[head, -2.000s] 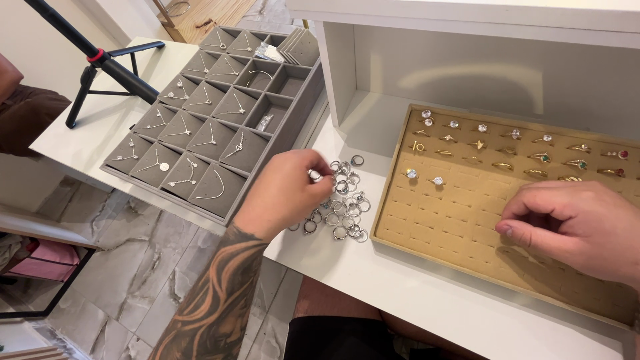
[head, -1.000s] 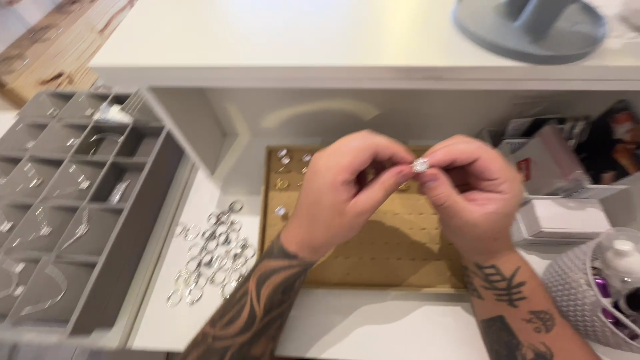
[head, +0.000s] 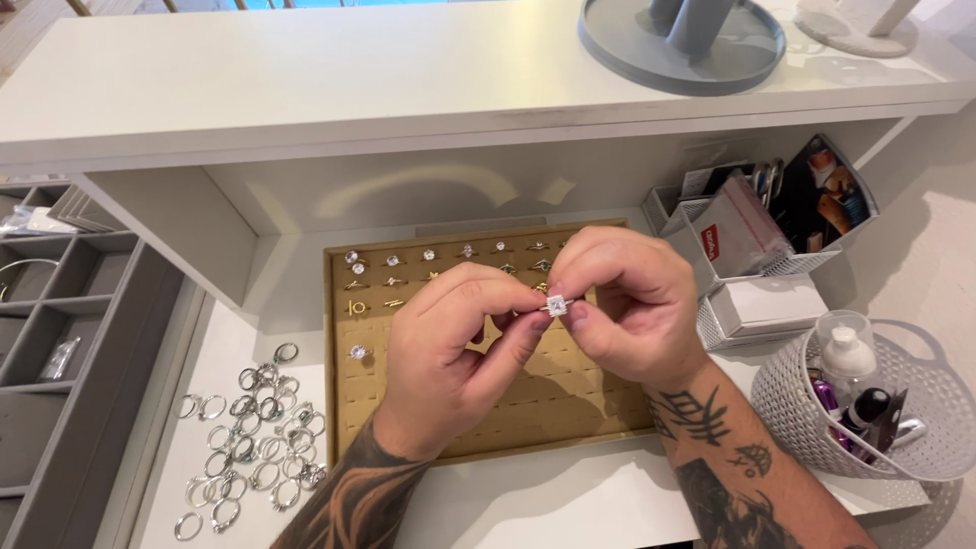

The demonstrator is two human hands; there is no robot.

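Observation:
Between the fingertips of both hands is a silver-coloured ring with a square clear stone (head: 557,306). My left hand (head: 465,347) pinches its band from the left, and my right hand (head: 629,305) pinches it from the right. Both are over a tan ring display tray (head: 427,450) with slots. Rings with clear and coloured stones fill its back rows, partly hidden by my hands. A ring with a round clear stone (head: 358,351) sits alone in a lower row at the left. Beside the tray, a loose pile of silver-coloured rings (head: 265,450) lies on the white surface.
A grey compartment tray (head: 99,427) stands at the left. The white upper shelf (head: 366,84) overhangs the back and bears a grey round stand (head: 686,53). At the right are a mesh organizer (head: 713,259) with papers and scissors, a white box (head: 770,305), and a woven plastic basket (head: 785,412) with bottles.
My hands, apart two seconds ago, have come together over the tray at the ring. Of the two clear-stone rings in the lower row earlier, one shows there now. The view has swung right.

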